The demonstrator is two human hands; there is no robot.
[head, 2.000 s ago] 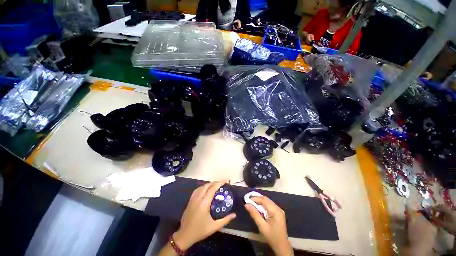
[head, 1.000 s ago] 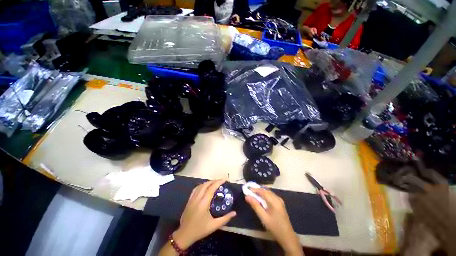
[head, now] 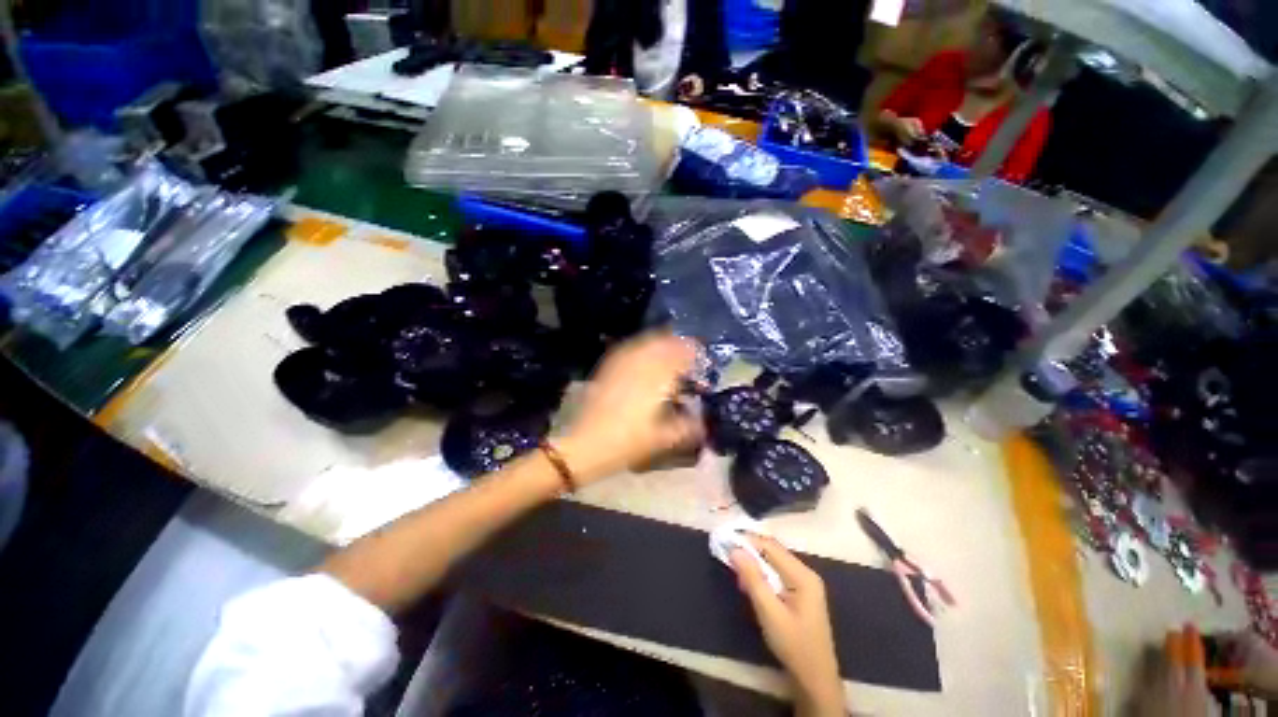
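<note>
My left hand (head: 638, 406) is stretched forward over the bench, blurred, beside two round black housings. Its fingertips are at a dark shape near the upper housing (head: 746, 416); I cannot tell whether they grip it. The lower housing (head: 778, 476) lies with its ring of pale circles facing up. My right hand (head: 792, 602) holds a crumpled white wipe (head: 743, 551) over the black mat (head: 617, 567). No housing shows on the mat.
Black housings (head: 407, 343) are piled left of centre. A clear bag (head: 771, 287) and small black parts lie behind. Pink-handled cutters (head: 905, 563) lie at the mat's right. White sheets (head: 372, 493) lie left. A metal pole (head: 1107, 294) and another person's hand (head: 1177, 679) are at right.
My left hand has moved from the mat forward to the two housings. The housing it held over the mat is no longer seen there. My right hand keeps the wipe, slightly further right in view.
</note>
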